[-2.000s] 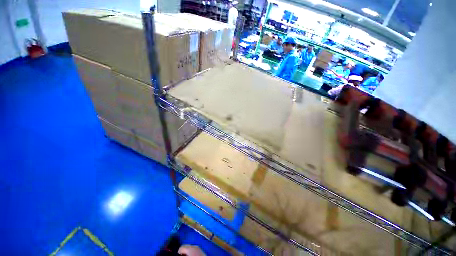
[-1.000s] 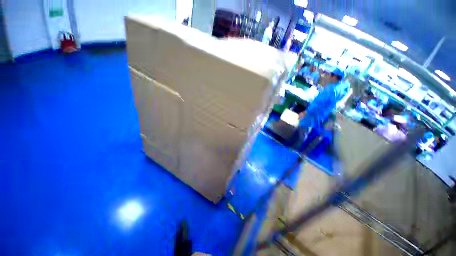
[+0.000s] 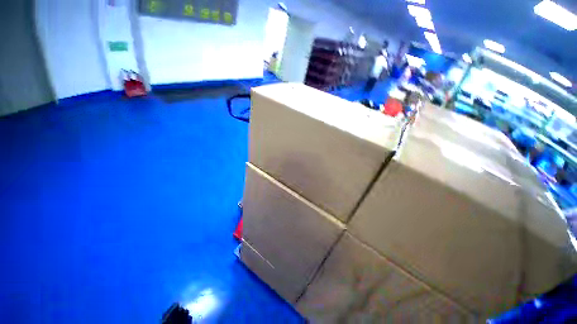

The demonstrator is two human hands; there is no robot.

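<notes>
Large tan cartons [image 3: 436,209] stand stacked and close together in front of me, filling the middle and right of the view. Dark seams run between them, and their tops look pale and shiny. A small black shape [image 3: 176,314], which looks like my gloved left hand, shows at the bottom edge left of the middle. It is cut off and blurred, so its fingers and anything in it cannot be made out. It is apart from the cartons in the picture. My right hand is not in view.
Blue floor [image 3: 114,209] lies left of the cartons. A black handle loop [image 3: 239,107] and a red low part [image 3: 238,228] show at their left side. A red object [image 3: 133,85] stands by the white wall. Racks [image 3: 329,63], a person [image 3: 378,68] and blurred benches are farther back.
The view has moved from the wire rack to the stacked cartons, which now look much nearer. The rack has left the view. The black shape has shifted left, and the bare skin beside it no longer shows.
</notes>
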